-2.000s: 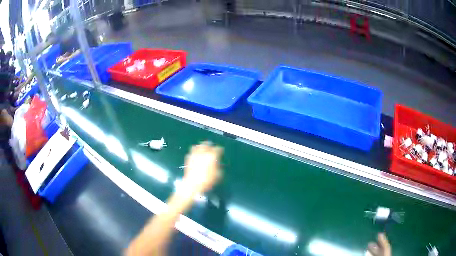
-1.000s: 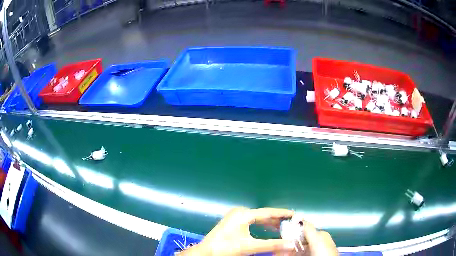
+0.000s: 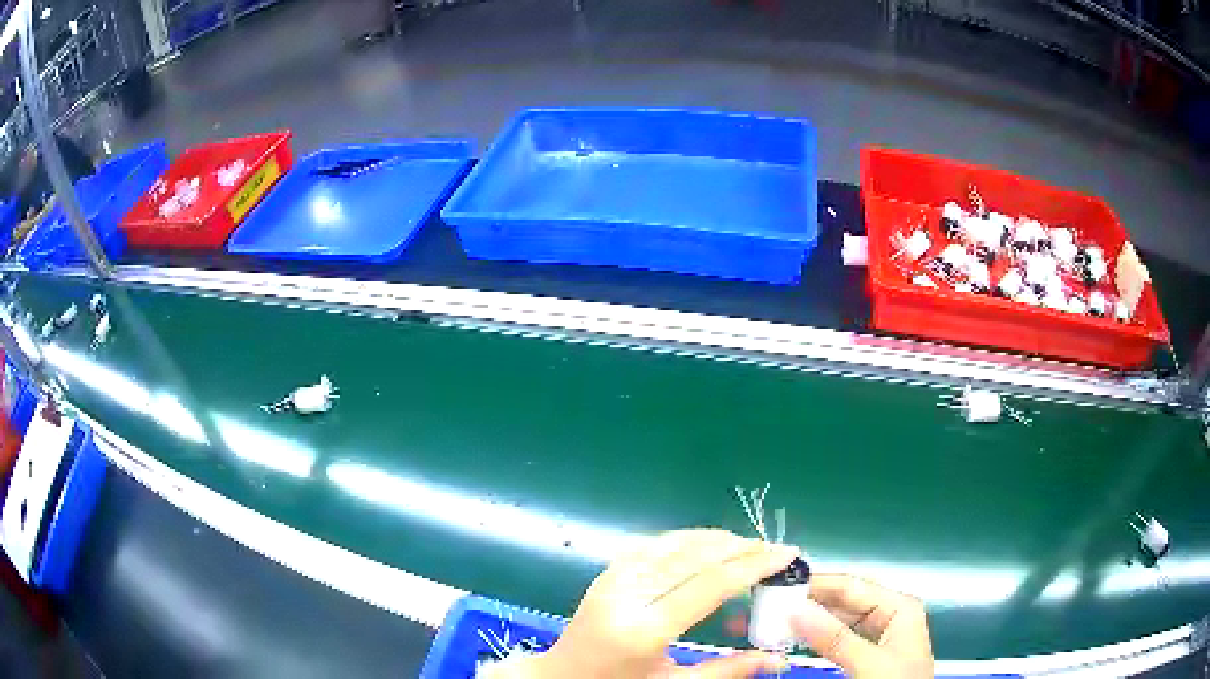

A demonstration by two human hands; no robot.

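Observation:
My left hand (image 3: 650,604) and my right hand (image 3: 869,630) hold one white adapter unit (image 3: 776,618) between their fingers, low in the view right of centre. The unit stands upright, with its black end up at my left fingertips. Thin pale lead wires splay upward from it over the green belt. The near blue bin (image 3: 458,637) lies below my hands, with white wires in its left part. My left hand hides much of that bin.
The green conveyor belt (image 3: 597,438) carries loose units, one at left (image 3: 313,397), others at right (image 3: 982,406). Across its metal rail stand a red bin of units (image 3: 1022,342), a large blue bin (image 3: 637,246), a shallow blue tray (image 3: 319,232) and a smaller red bin (image 3: 199,219).
The unit in my hands now stands upright with its black end and wires up. The right-hand loose units on the belt appear further right. The view has shifted slightly.

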